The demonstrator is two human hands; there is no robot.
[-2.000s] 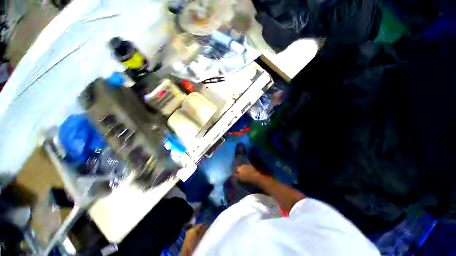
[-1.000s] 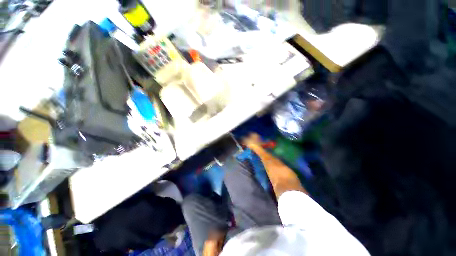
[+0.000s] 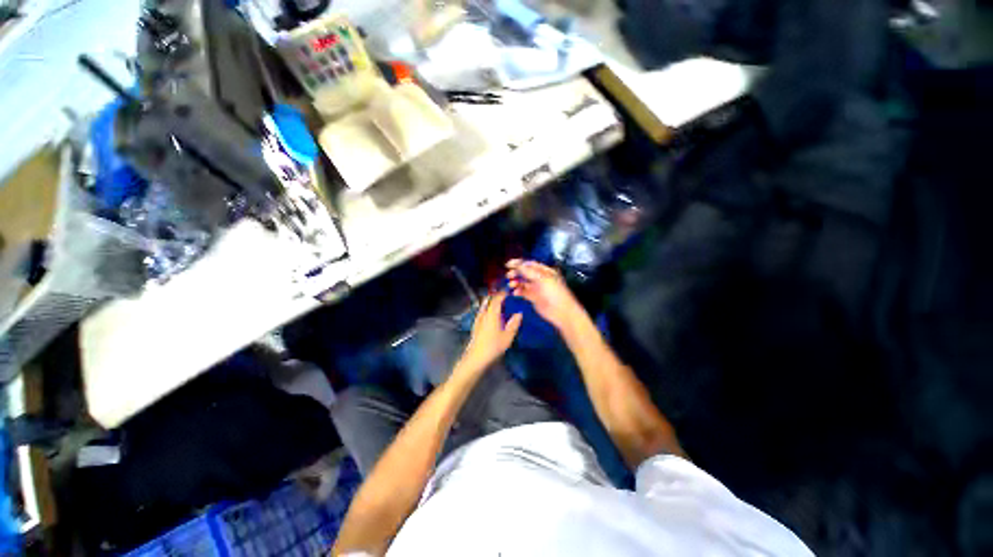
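My left hand (image 3: pixel 493 327) is over my lap, just below the table's front edge, thumb apart from the fingers and nothing visible in it. My right hand (image 3: pixel 538 289) is close beside it, fingers bent; blur hides whether it holds something small. The sewing machine (image 3: pixel 201 120), dark grey here, stands on the pale table (image 3: pixel 196 316) at upper left. A beige tray (image 3: pixel 387 136) and a keypad box (image 3: pixel 327 54) are right of the machine head.
Black cloth (image 3: pixel 218 446) lies below the table at left, above a blue crate (image 3: pixel 283 522). A large dark garment pile (image 3: pixel 784 326) fills the right side. A white basket (image 3: pixel 82 272) is at left. Clear plastic (image 3: pixel 588 234) hangs under the table edge. Dark snips (image 3: pixel 475 99) lie on the table.
My left hand has risen from my lap to meet my right hand, which has moved slightly left and down. The view has shifted, with the table higher in the picture.
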